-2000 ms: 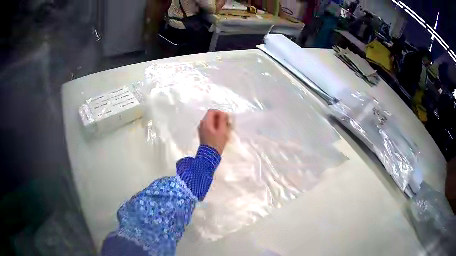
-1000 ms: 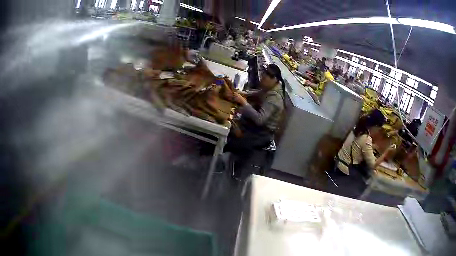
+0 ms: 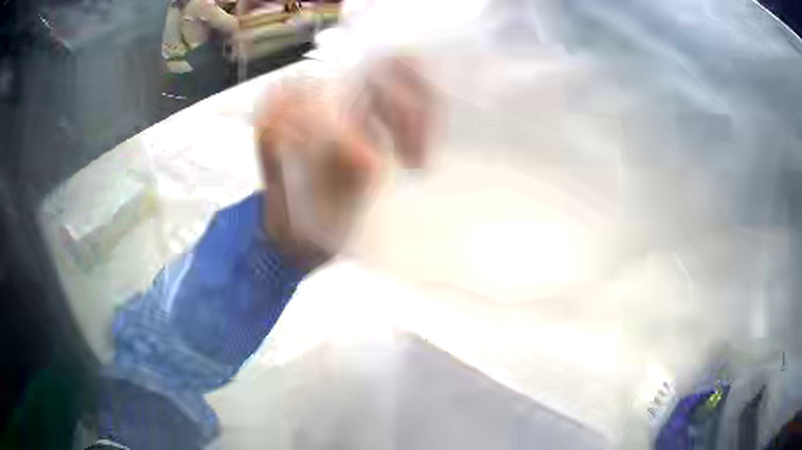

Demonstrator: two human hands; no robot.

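Note:
The view is strongly blurred. A large sheet of clear film, which looks like a poly bag [image 3: 528, 185], is raised and spreads hazily over the middle and right. My left hand [image 3: 317, 163], in a blue sleeve, is left of centre with fingers bent; film runs across it and seems gripped there. A second blurred hand shape, seemingly my right hand [image 3: 404, 110], is close beside it, behind the film. Its arm is hidden and its grip cannot be made out.
A wrapped block [image 3: 110, 206] lies on the cream-white table [image 3: 79, 303] at left. A grey flat sheet [image 3: 466, 395] is at the near edge. A blue tape dispenser [image 3: 690, 417] is at lower right, beside small barcode labels [image 3: 661, 397]. A person [image 3: 195, 44] is beyond the table.
The view has swung away to the workshop and back to the table. Film that lay flat is now raised across the view. A second hand shape now shows beside my left hand.

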